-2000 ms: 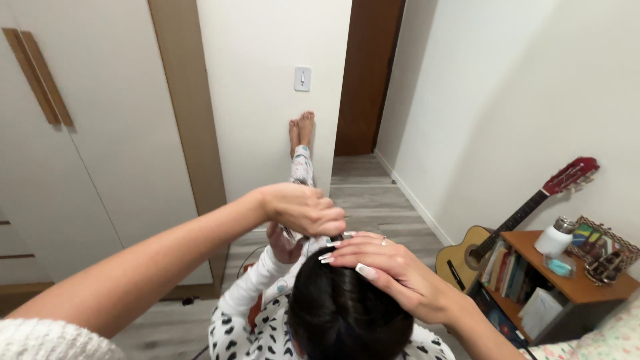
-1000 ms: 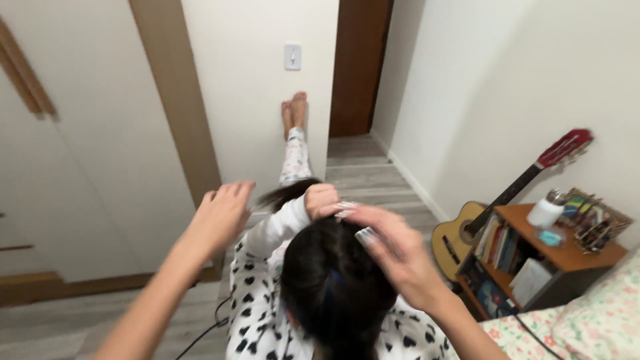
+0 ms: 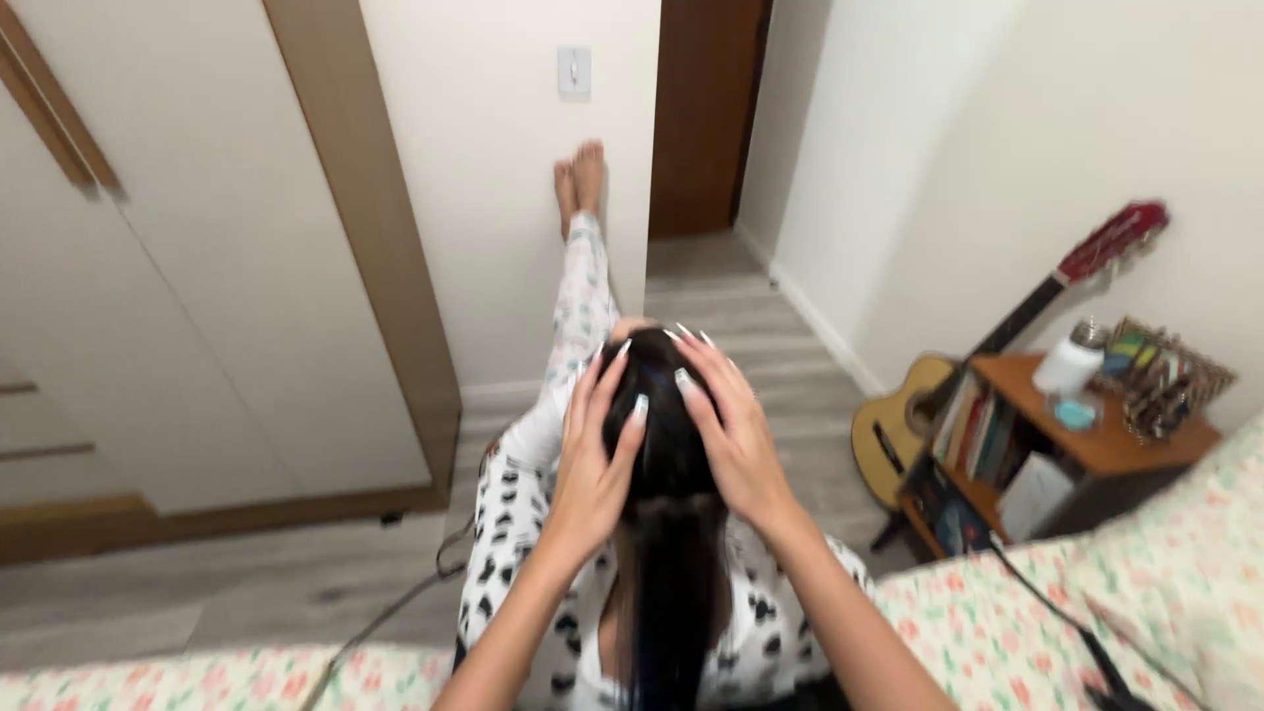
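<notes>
Both my hands rest on the dark hair (image 3: pixel 660 464) of a person seated just in front of me. My left hand (image 3: pixel 592 444) lies flat on the left side of the head, and my right hand (image 3: pixel 733 434) on the right side, long pale-tipped nails on both. Neither is closed around anything. A long lock of hair (image 3: pixel 671 602) hangs straight down the back. The person wears a white top with black heart-like marks (image 3: pixel 509 543) and patterned trousers (image 3: pixel 583 296); the bare feet (image 3: pixel 581 183) are against the wall.
At right a wooden shelf unit (image 3: pixel 1086 415) holds books, a white bottle (image 3: pixel 1069 360) and a basket (image 3: pixel 1165 360), beside an acoustic guitar (image 3: pixel 908 425). A flowered bedspread (image 3: pixel 948 612) spans the bottom, with a black cable (image 3: pixel 1047 592). A wardrobe (image 3: pixel 197 247) stands left.
My left hand has moved right, from beside the head onto it. The person's raised hand and the lock held forward no longer show there; the hair now hangs down the back.
</notes>
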